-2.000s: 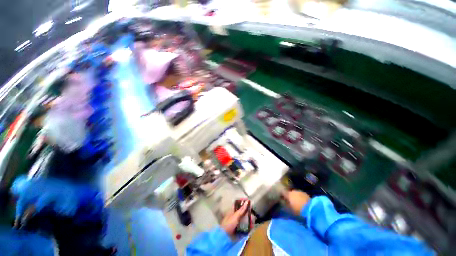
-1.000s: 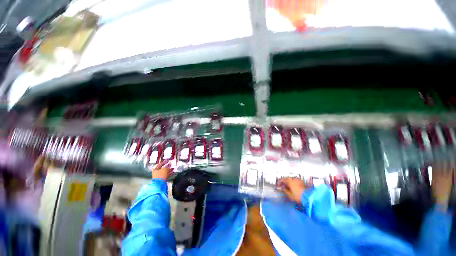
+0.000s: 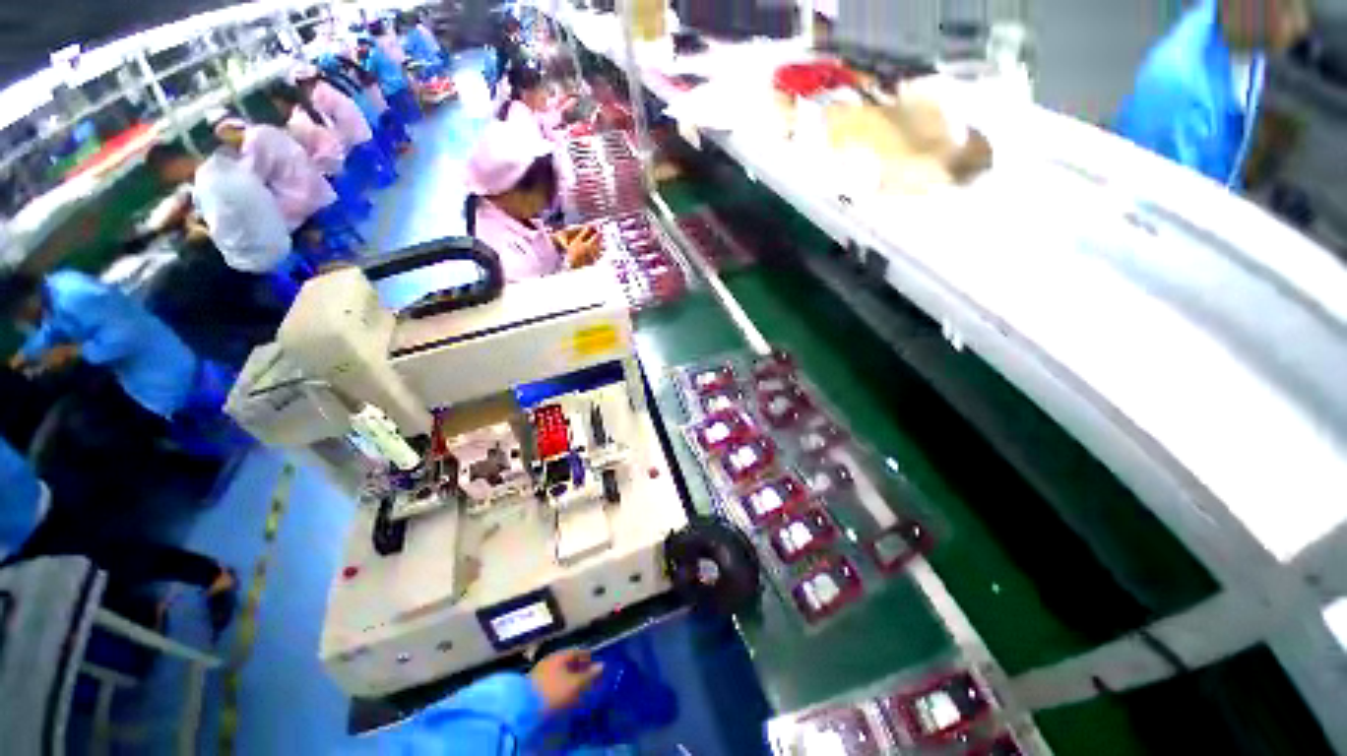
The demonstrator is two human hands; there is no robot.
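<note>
My left hand is at the bottom, in front of the machine's front edge and just below the small lit control panel. Its fingers look partly curled; I cannot tell whether it holds anything. My right hand is out of the picture. The cream bench-top robot stands in front of me. A red keypad part sits in the right fixture, with small blue and black pieces beside it. The robot head hangs over the left side of the bed.
A black round reel is at the machine's right front corner. Clear trays of red-edged phones lie along the green conveyor. A raised white shelf runs at right. A person in pink sits beyond the machine; others sit at left.
The view has swung left from the trays to the machine. My left hand has left the phone tray and is now by the control panel. My right hand has gone out of view.
</note>
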